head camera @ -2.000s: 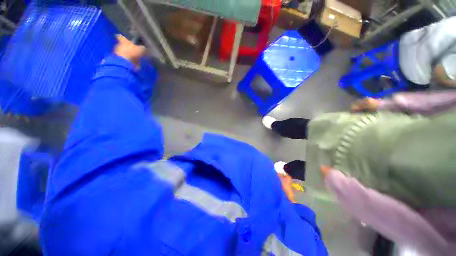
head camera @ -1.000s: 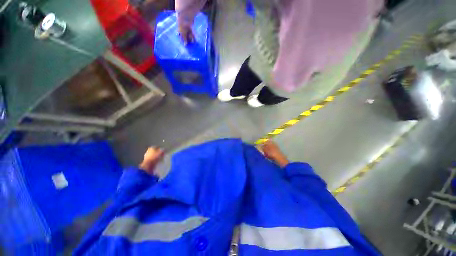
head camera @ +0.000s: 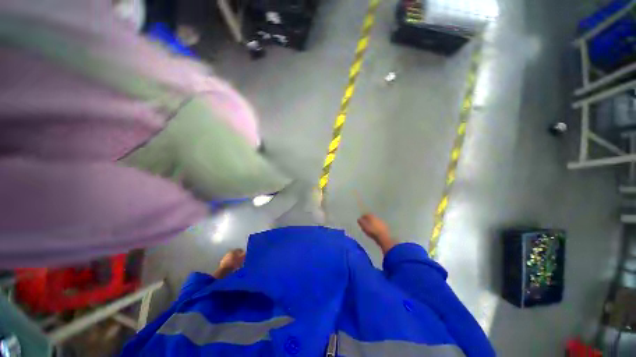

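Note:
My left hand [head camera: 230, 262] is low at the left of my blue jacket, small and partly hidden by the sleeve, with no object visible in it. My right hand [head camera: 375, 229] hangs in front of the jacket over the grey floor, with no object visible in it; its fingers are too small to read. Nearest in front is the grey floor [head camera: 390, 153] with a yellow-black tape line [head camera: 338, 132].
A person in pink sleeves and a green apron [head camera: 202, 146] fills the upper left. A black crate of mixed small parts [head camera: 533, 268] stands on the floor at right. Another dark crate [head camera: 432, 36] is at the top. A red stool [head camera: 77, 282] is lower left; metal frames [head camera: 584, 104] are at right.
The view has turned right and moved along the aisle. The blue bin and blue stool have left the view. The other person now shows closer at the left. Both my hands remain low beside the jacket.

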